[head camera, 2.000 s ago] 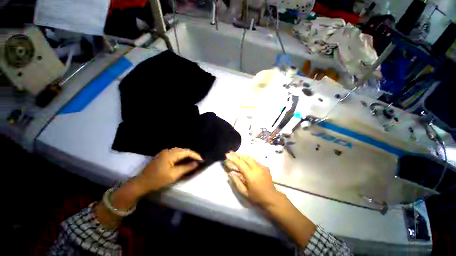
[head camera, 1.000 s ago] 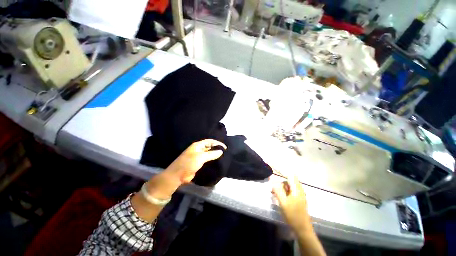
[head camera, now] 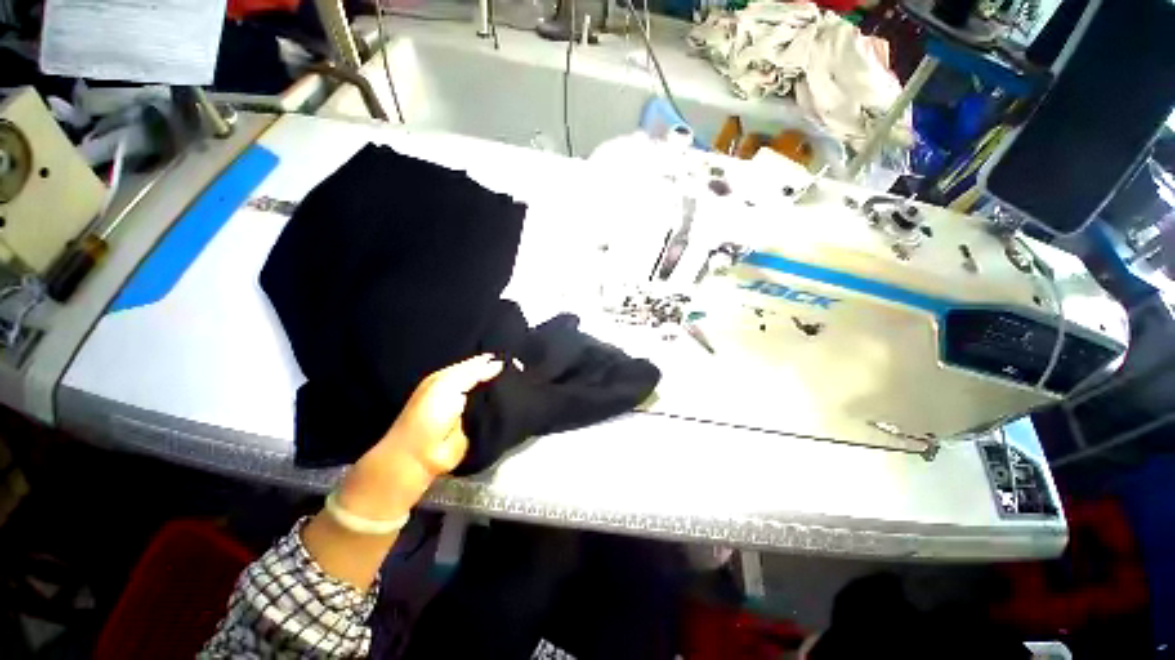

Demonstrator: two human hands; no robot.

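Note:
A black garment piece (head camera: 387, 271) lies on the white machine table (head camera: 168, 374), left of the sewing head. Its right part is bunched and reaches towards the needle area. My left hand (head camera: 432, 426) pinches the cloth between thumb and fingers near the table's front edge. The white lockstitch sewing machine (head camera: 838, 368) with blue stripe and "JACK" lettering stands on the right. Its needle area is washed out by glare. My right hand is not in view; only a bit of checked cloth shows at the bottom edge.
A second sewing machine (head camera: 45, 181) is cut off at the far left, with a screwdriver (head camera: 80, 264) by it. A pale trough (head camera: 477, 97) and light cloth (head camera: 799, 58) lie behind. A dark panel (head camera: 1089, 110) stands upper right. A red basket (head camera: 168, 593) is below the table.
My right hand has left the table and dropped out of view. My left hand still holds the cloth, whose right part is now more bunched. The view has shifted.

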